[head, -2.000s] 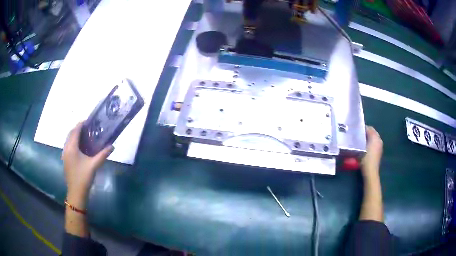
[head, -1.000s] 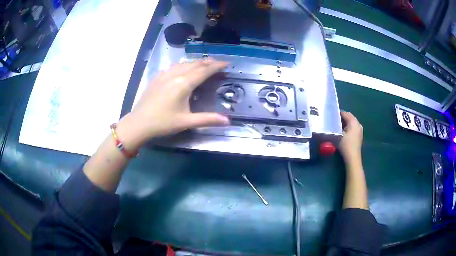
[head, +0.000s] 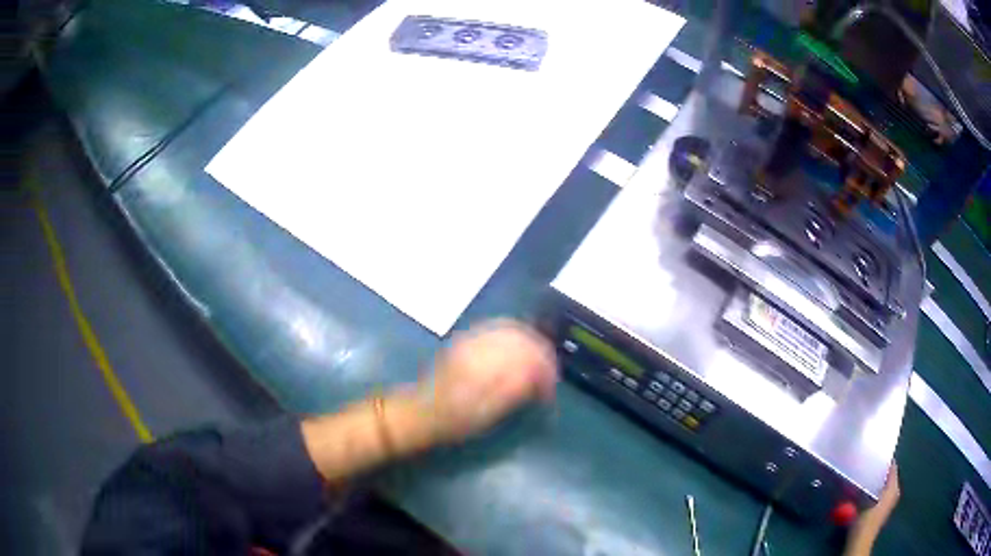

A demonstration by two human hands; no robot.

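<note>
The silver benchtop machine (head: 641, 299) stands at the right. A three-ring panel (head: 839, 245) lies in its fixture (head: 750, 261), under the orange-copper machine head (head: 831, 130). My left hand (head: 494, 375) is blurred and looks curled, over the green bench just left of the control panel (head: 652, 391); no object shows in it. My right hand (head: 878, 513) is at the machine's front right corner beside the red button (head: 844, 513), mostly hidden by the machine and cut off by the bottom edge. A labelled block (head: 785, 331) sits in front of the fixture.
A white sheet (head: 380, 174) lies left of the machine, with another three-ring panel (head: 467, 41) at its far end. A thin metal rod (head: 693, 523) and a cable (head: 764, 532) are before the machine. A panel (head: 973, 519) shows at the far right edge.
The view has swung left. The fixture with its panel is now farther back, under the machine head. My left hand has left the panel and moved down to the machine's front left.
</note>
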